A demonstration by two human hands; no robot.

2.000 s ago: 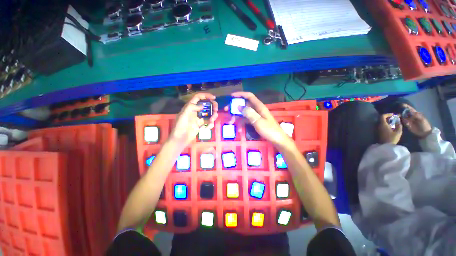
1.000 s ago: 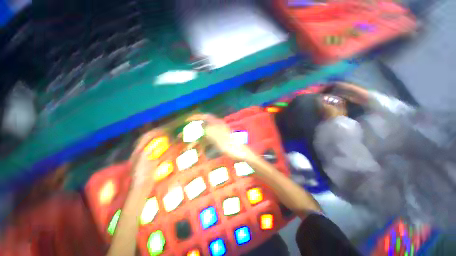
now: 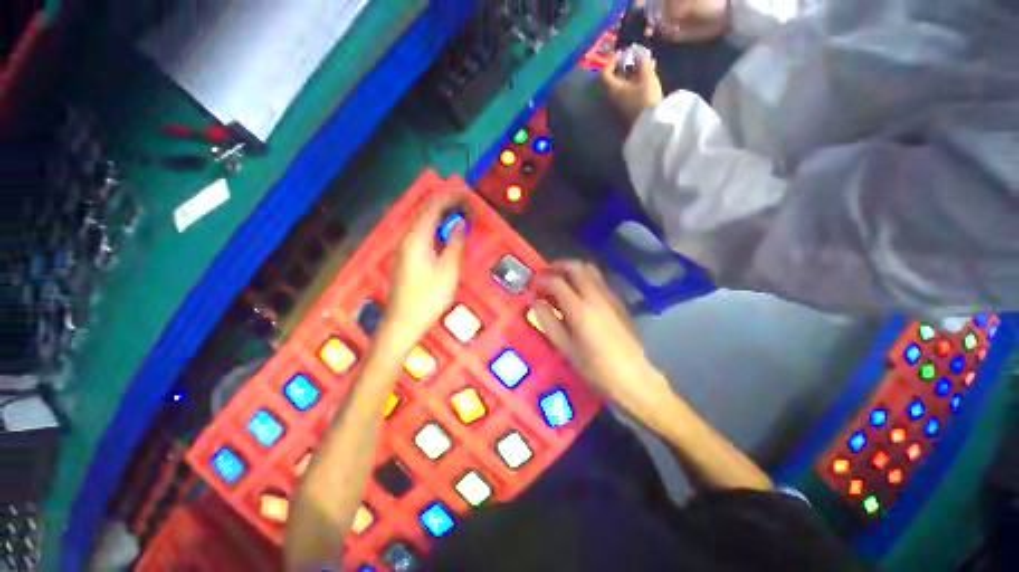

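Observation:
A red-orange compartment tray lies tilted on the lap, its pockets holding square smartwatches lit white, blue and yellow, with a few dark ones. My left hand is over the tray's far corner, its fingertips on a blue-lit smartwatch; whether it is raised or in a pocket cannot be told. My right hand is at the tray's right edge, its fingers around a yellow-lit smartwatch they partly cover. A dark-screened smartwatch sits in a pocket between the hands.
The blue bench edge runs diagonally beyond the tray. White paper and a white label lie on the green bench. A person in a pale smock sits at upper right. Another lit tray is at lower right.
The view has swung right, and the tray appears more tilted. My hands are no longer together above the tray's far edge; the left is at the far corner, the right at the right edge.

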